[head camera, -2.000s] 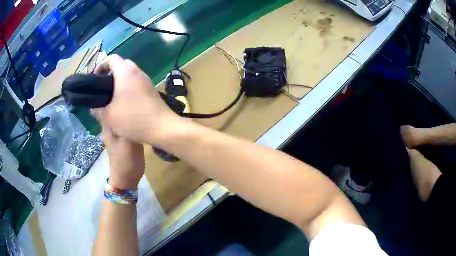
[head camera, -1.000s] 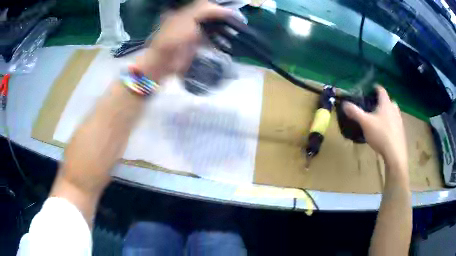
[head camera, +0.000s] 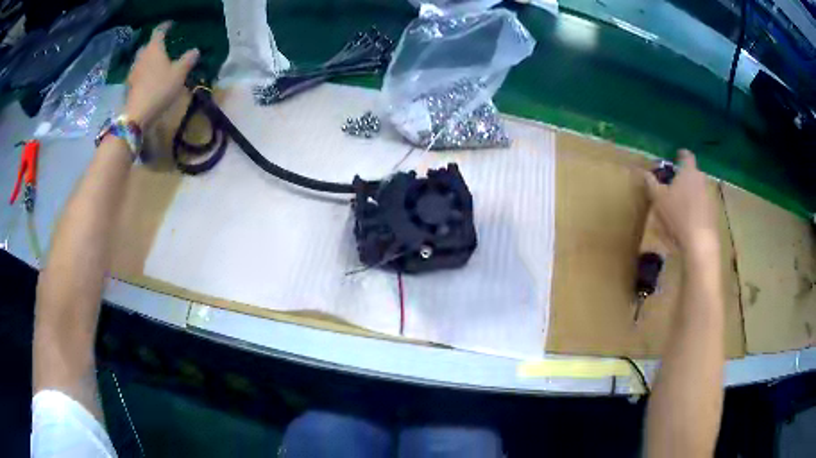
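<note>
The black fan unit (head camera: 416, 219) lies on the white foam sheet (head camera: 268, 241), fan face up, with thin wires and a red wire sticking out. Its thick black cable (head camera: 277, 170) runs left and up to a coiled part tied with a yellow band. My left hand (head camera: 159, 79) is at the far left beside the cable's end, fingers spread; it appears to hold nothing. My right hand (head camera: 685, 204) is over the electric screwdriver (head camera: 650, 273), covering its barrel; the bit points toward the front edge. The grip itself is partly hidden.
A clear bag of screws (head camera: 461, 107) and a loose screw pile (head camera: 361, 124) lie behind the unit. Dark leads (head camera: 335, 64) lie near the white stand (head camera: 248, 40). The orange-red air blow gun (head camera: 27, 174) and another clear bag (head camera: 80, 89) are at the left.
The fan unit has moved from the right onto the white foam. My left hand has moved left, away from the cable. My right hand has left the unit and is now over the screwdriver.
</note>
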